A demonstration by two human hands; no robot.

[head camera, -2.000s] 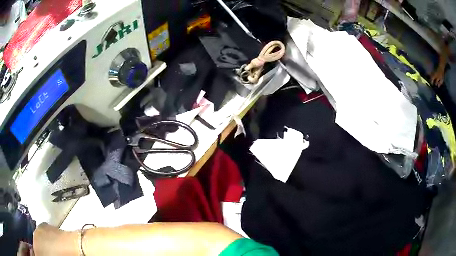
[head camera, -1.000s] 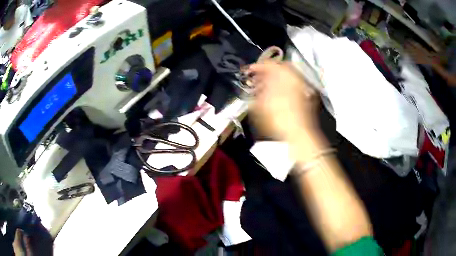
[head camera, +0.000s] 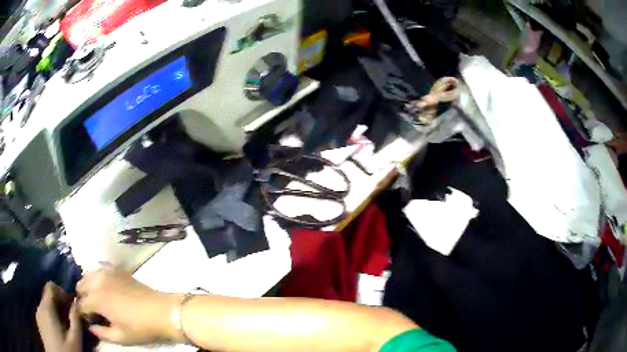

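A black garment (head camera: 27,292) lies bunched at the lower left, beside the sewing machine bed (head camera: 86,223). My left hand (head camera: 58,320) is small and partly cut off at the lower left, its fingers closed on the black fabric. My right hand (head camera: 124,309) is beside it, fingers curled with the fingertips near the fabric; blur hides whether it grips anything. The white machine head (head camera: 41,141) has a lit blue display (head camera: 141,100) and a round dial (head camera: 271,79). The needle area is not clearly visible.
Thread snips (head camera: 155,234) lie on the bed beside black scraps (head camera: 230,216). Looped scissors (head camera: 302,192), red fabric (head camera: 323,258) and a tan cord bundle (head camera: 436,96) are to the right. White pieces (head camera: 443,216) lie on black fabric (head camera: 481,295).
My right hand has moved from beside the cord bundle back to the lower left, next to my left hand. The view has shifted, so the machine and table appear further right.
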